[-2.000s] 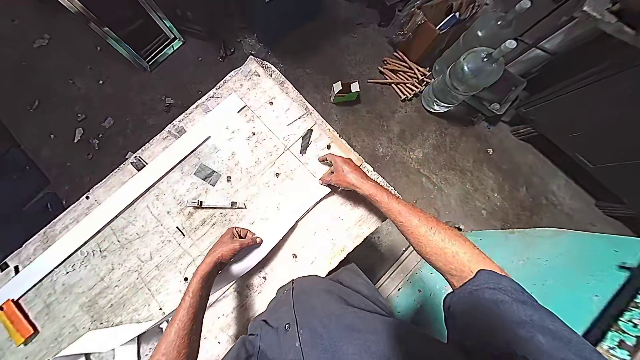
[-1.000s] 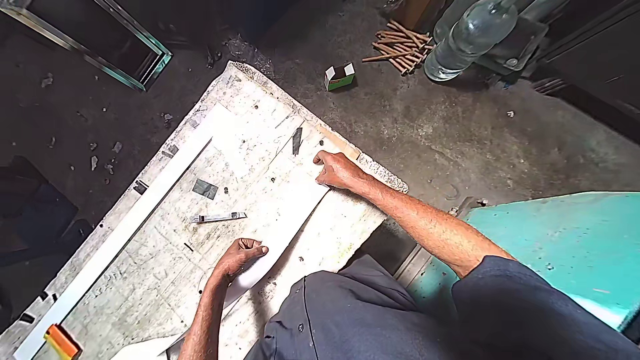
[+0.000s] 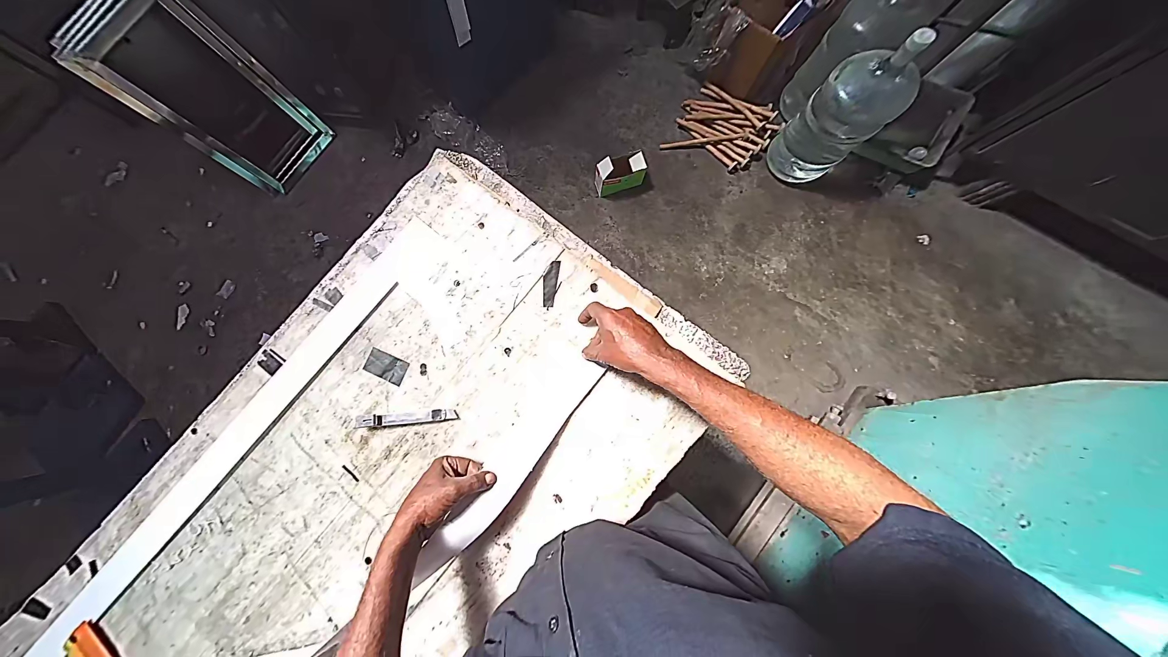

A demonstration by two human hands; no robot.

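Note:
A long white flexible strip (image 3: pixel 511 456) lies across the worn, pale work table (image 3: pixel 639 429), its near part curved upward. My left hand (image 3: pixel 452 488) pinches the strip's edge between thumb and fingers. Farther along, my right hand (image 3: pixel 620 338) grips the strip's far part close to the table's right edge. Between my hands and the table's left side lie a small metal-and-clear piece (image 3: pixel 406 418) with a narrow body and a dark square patch (image 3: pixel 386 366). A long straight white bar (image 3: pixel 228 447) runs along the left side.
An orange object (image 3: pixel 89 641) sits at the bar's near end. On the floor beyond are a green open box (image 3: pixel 621 175), a pile of brown sticks (image 3: pixel 725 128) and large clear bottles (image 3: pixel 844 114). Metal frames (image 3: pixel 201 100) stand at upper left; a turquoise surface (image 3: pixel 1022 484) is at right.
The view has shifted a little. Both hands stay on the strip in nearly the same places on the table; nothing else has plainly moved.

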